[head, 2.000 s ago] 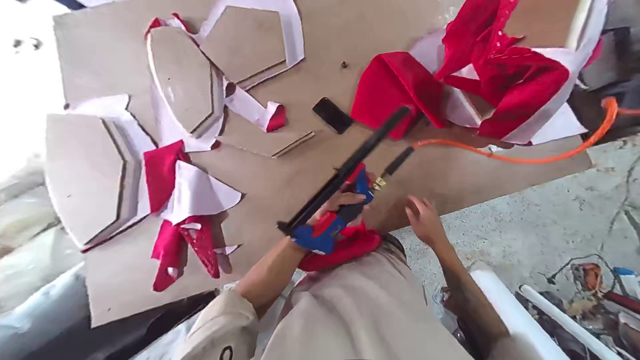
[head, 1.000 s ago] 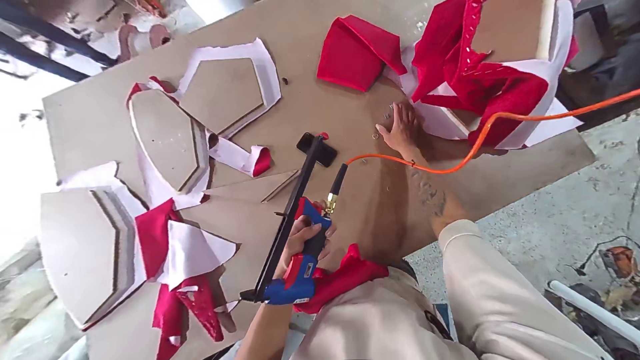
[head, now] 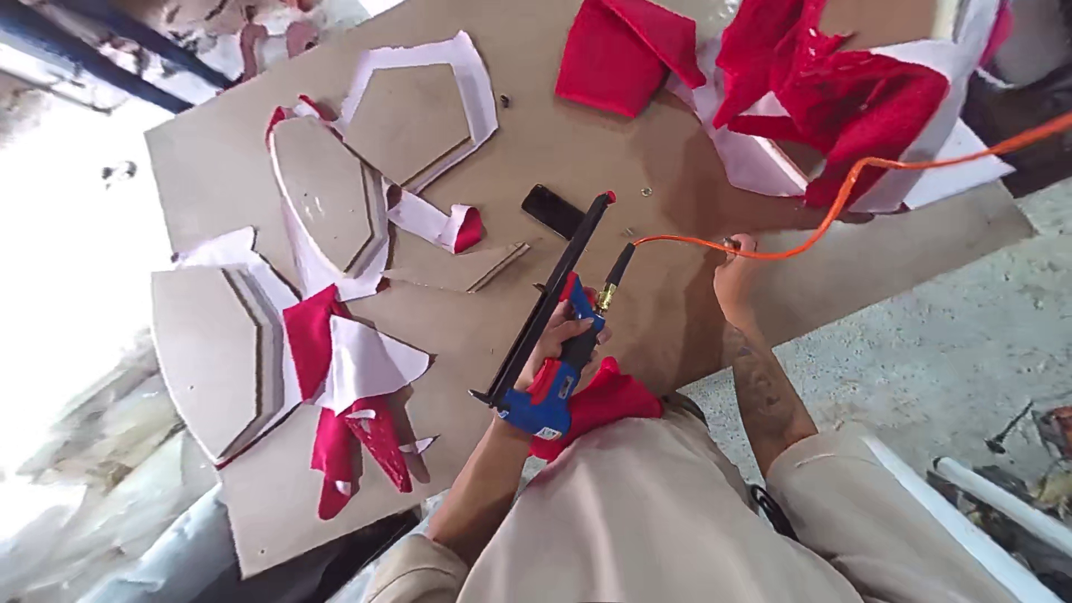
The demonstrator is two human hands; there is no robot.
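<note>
My left hand is wrapped round the grip of a blue and black pneumatic stapler, its long black magazine slanting up to the right. An orange air hose runs from its brass fitting toward the right edge. My right hand is low over the table's right part, partly under the hose; a small dark thing shows at its fingertips, and whether it grips it is unclear. Red fabric lies at the table edge against my body. A black phone lies just beyond the stapler's tip.
Cut board panels with white-backed fabric lie on the left of the board-topped table, with red and white scraps near them. Folded red cloth and a red-and-white fabric heap lie at the far right. A pale pipe is at lower right.
My right hand was near my body, reached forward beside the folded red cloth, and is now back nearer the table's right edge. The stapler stays in my left hand.
</note>
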